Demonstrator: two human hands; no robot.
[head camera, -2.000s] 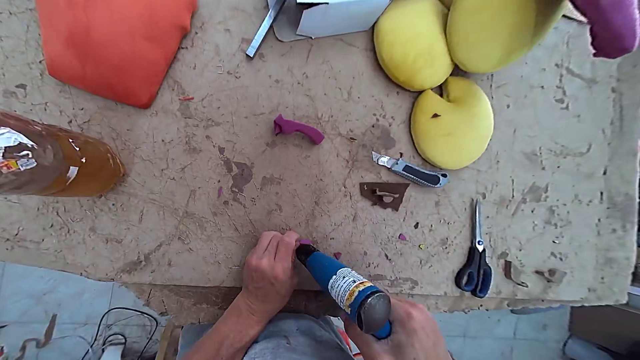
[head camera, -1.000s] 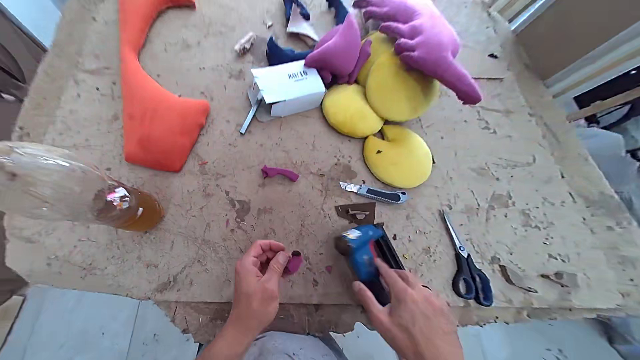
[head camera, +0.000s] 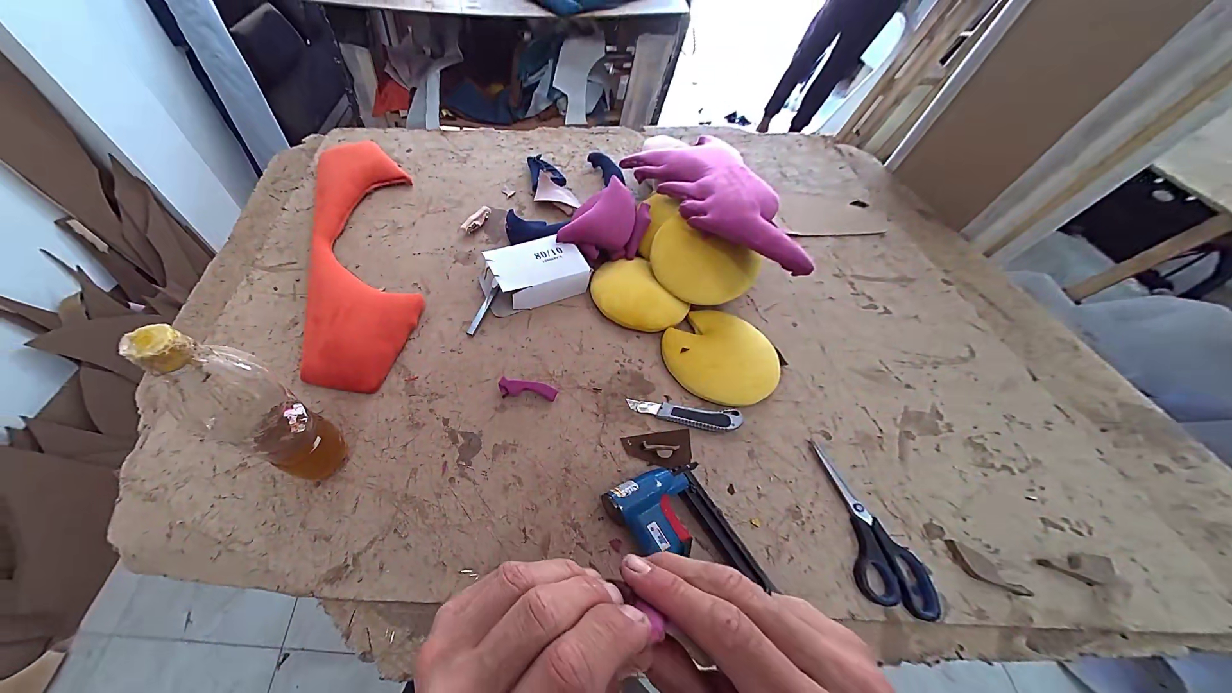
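Note:
My left hand (head camera: 539, 626) and my right hand (head camera: 741, 626) meet at the near edge of the worktable, their fingertips closed on a small magenta fabric-covered piece (head camera: 653, 621), mostly hidden. Just beyond them a blue pneumatic stapler (head camera: 647, 502) with a black magazine lies on its side. Past it are a brown scrap (head camera: 658, 448) and a utility knife (head camera: 687, 415) with its blade out. Black-handled scissors (head camera: 871, 539) lie to the right. A curved magenta piece (head camera: 528, 388) lies left of the knife.
A plastic bottle of amber liquid (head camera: 306, 448) stands left, near an orange padded piece (head camera: 361, 342). Farther back are a white box (head camera: 539, 274), yellow cushions (head camera: 722, 361) and pink padded pieces (head camera: 722, 192). Brown scraps (head camera: 987, 568) lie right. A person (head camera: 833, 58) is beyond the table.
My right hand has let go of the stapler, which now lies on the table, and has joined my left hand at the small magenta piece. The view has tilted up.

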